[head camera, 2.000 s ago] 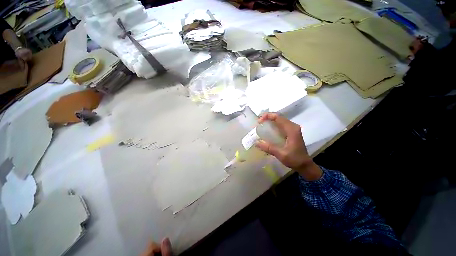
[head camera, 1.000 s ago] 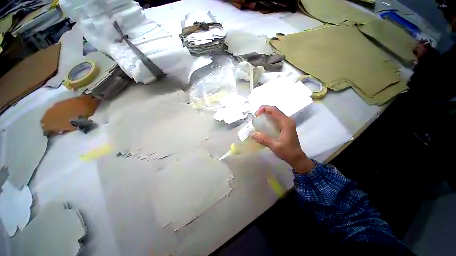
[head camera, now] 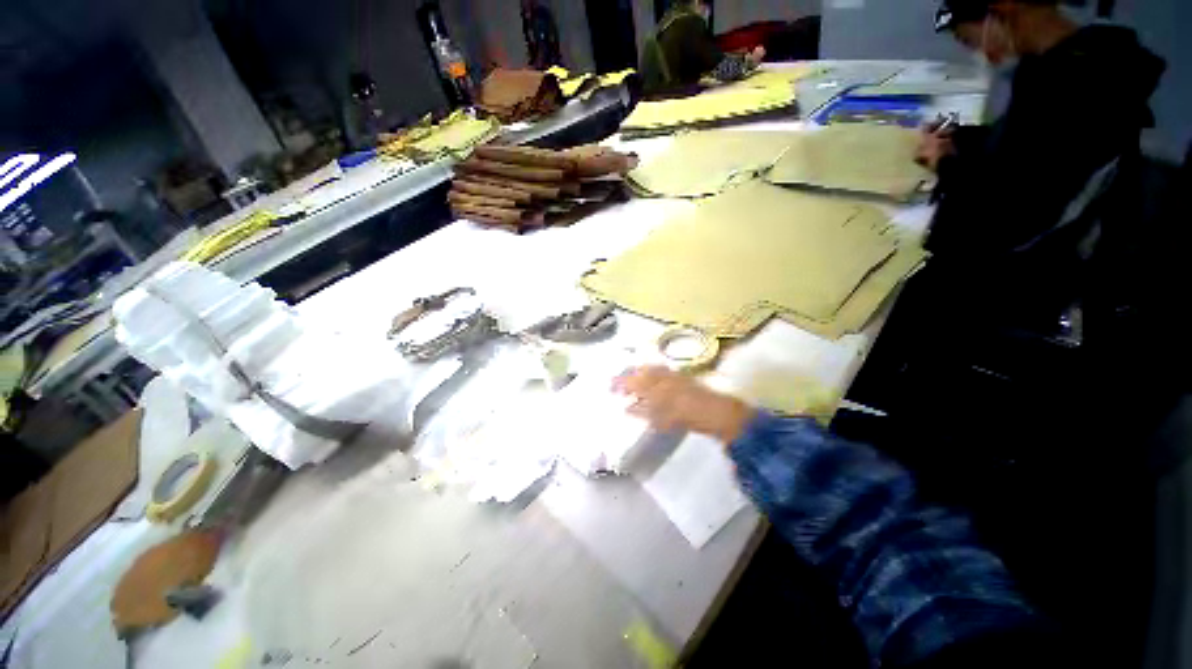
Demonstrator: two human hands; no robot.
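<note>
My right hand reaches out over the bright white pieces right of centre, fingertips at their far right part. Glare washes out what lies under the fingers, so I cannot tell whether they hold anything. The glue bottle cannot be made out. The large grey-beige sheet lies flat at the bottom centre, with ragged dark marks near its lower edge. The smaller panel in front of it is mostly cut off by the picture's bottom edge. My left hand is out of the picture.
A masking tape roll lies just beyond my right hand. Olive-tan panels lie farther back, brown rolled pieces behind. A tied white bundle stands left. A masked person works at the far right.
The view has tilted up towards the back of the workshop. My right hand has moved from the beige panel to the white pieces, and the bottle seen in it before no longer shows.
</note>
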